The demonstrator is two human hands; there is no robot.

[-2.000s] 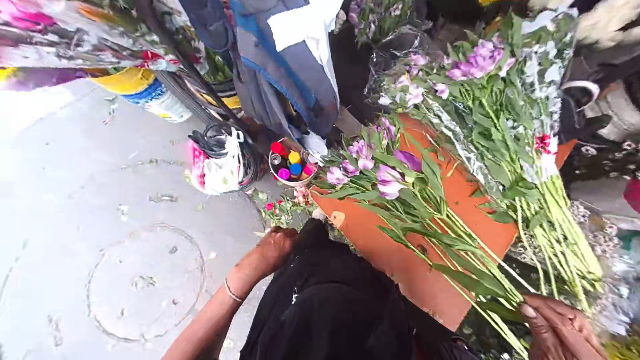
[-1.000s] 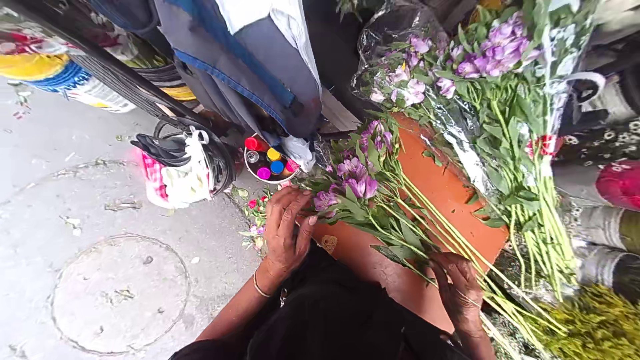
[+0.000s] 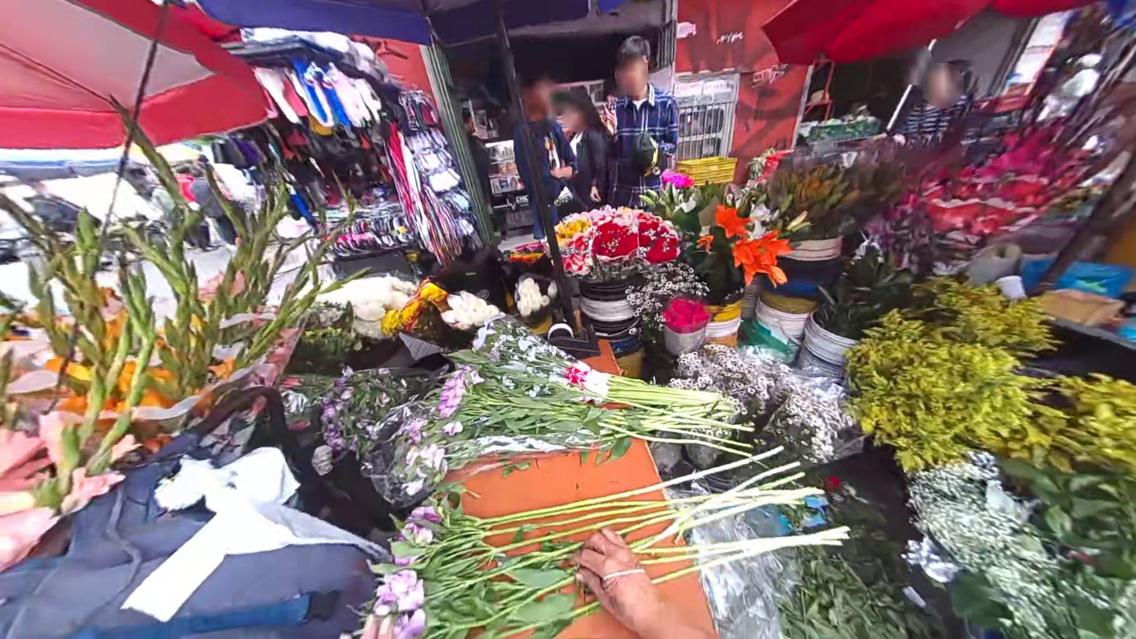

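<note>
Loose purple alstroemeria stems [image 3: 532, 524] lie across the orange board [image 3: 559, 484], their blooms [image 3: 399, 590] at the left and cut ends past the right edge. My right hand [image 3: 612, 568] has its fingers curled over the middle of these stems, with a thin pale band near the wrist. Only the fingertips of my left hand [image 3: 377, 627] show at the bottom edge, beside the blooms; what they hold is hidden. Behind lies a second alstroemeria bunch [image 3: 550, 399], partly in clear wrap, with a red-and-white tie [image 3: 581, 379] around its stems.
Dark blue cloth [image 3: 222, 568] with a white strip [image 3: 240, 524] is at left, near gladiolus stems [image 3: 133, 337]. Clear plastic [image 3: 741, 555] and baby's breath [image 3: 772, 399] border the board. Buckets of roses [image 3: 621, 244] stand behind by a dark pole [image 3: 532, 177]. People [image 3: 635, 133] stand farther back.
The view has tilted up strongly. My right hand, at the stems' lower part two seconds ago, is now over their middle. My left hand, beside the blooms one second ago, is mostly out of view.
</note>
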